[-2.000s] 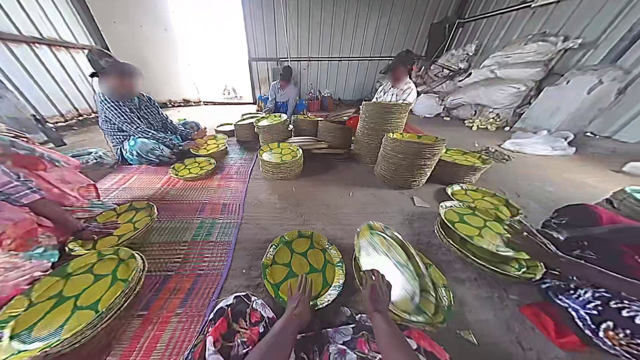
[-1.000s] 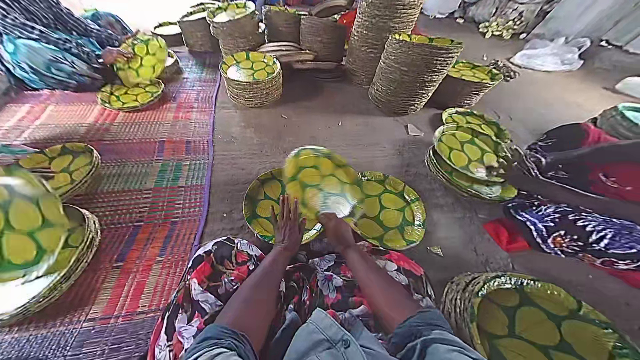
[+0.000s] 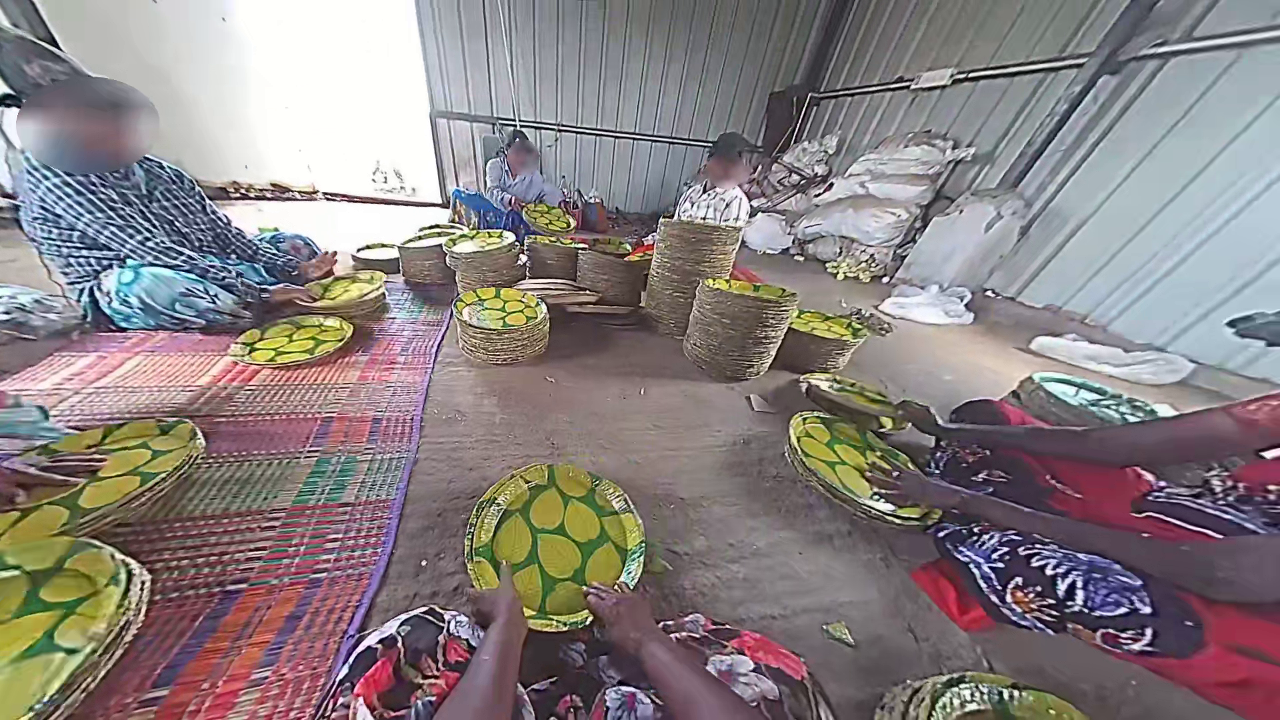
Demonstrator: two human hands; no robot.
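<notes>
A round plate with a green and yellow leaf pattern [image 3: 556, 540] lies in front of my lap on the floor, its rim looking doubled as if more than one plate is stacked there. My left hand [image 3: 500, 602] rests at the near left edge of the plate, a finger extended over the rim. At the near right edge is my right hand [image 3: 618, 608], its fingers on the rim. Whether either hand grips the plate is hard to tell. Patterned cloth [image 3: 740, 665] covers my lap just below.
A woven mat [image 3: 300, 480] with plate stacks lies left. Tall plate stacks [image 3: 740, 330] stand ahead. A person's hands [image 3: 900, 485] touch plates at the right; another stack [image 3: 975, 700] is near bottom right. More people sit farther back.
One second ago a plate was held up between my hands above two plate piles side by side; now one pile lies before me and both hands are at its near edge. The view has tilted up.
</notes>
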